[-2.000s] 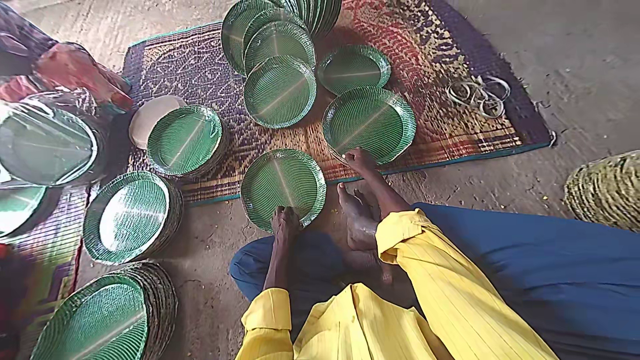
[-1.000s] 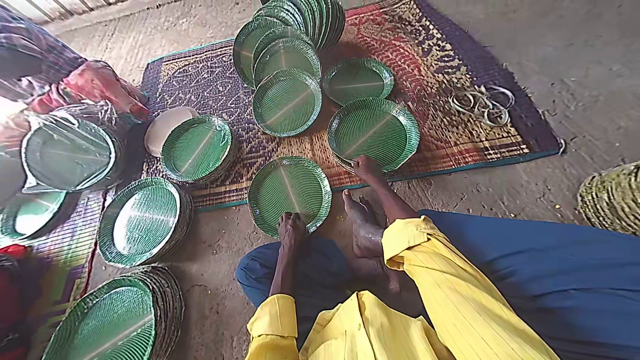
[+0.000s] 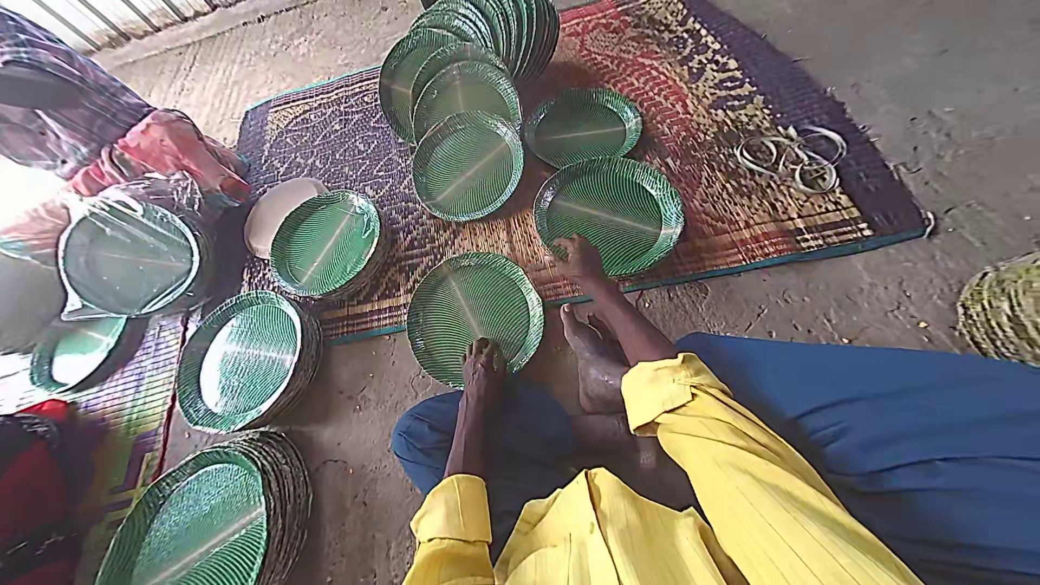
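Note:
My left hand (image 3: 484, 363) is at the near rim of a round green leaf-patterned plate (image 3: 471, 305), its fingers over the inner edge. Another green plate (image 3: 613, 213) lies farther right on the mat, and my right hand (image 3: 580, 258) is at its near left rim with bent fingers. Whether either hand grips a rim is hard to tell, as the thumbs are partly hidden. Just beyond are a smaller green plate (image 3: 583, 127) and a fanned row of green plates (image 3: 468, 165) that runs back to a leaning stack (image 3: 520, 32).
Left of me stand stacks of green plates (image 3: 241, 357), one (image 3: 325, 244) beside a pale disc (image 3: 276, 213). A plastic-wrapped stack (image 3: 130, 258) is near another person (image 3: 73, 89). Pale loops of band (image 3: 792, 158) lie on the woven mat (image 3: 731, 195). A coiled bundle (image 3: 1003, 309) sits far right.
Both hands stay at the rims of the same two plates. The view has shifted slightly; nothing else has plainly moved.

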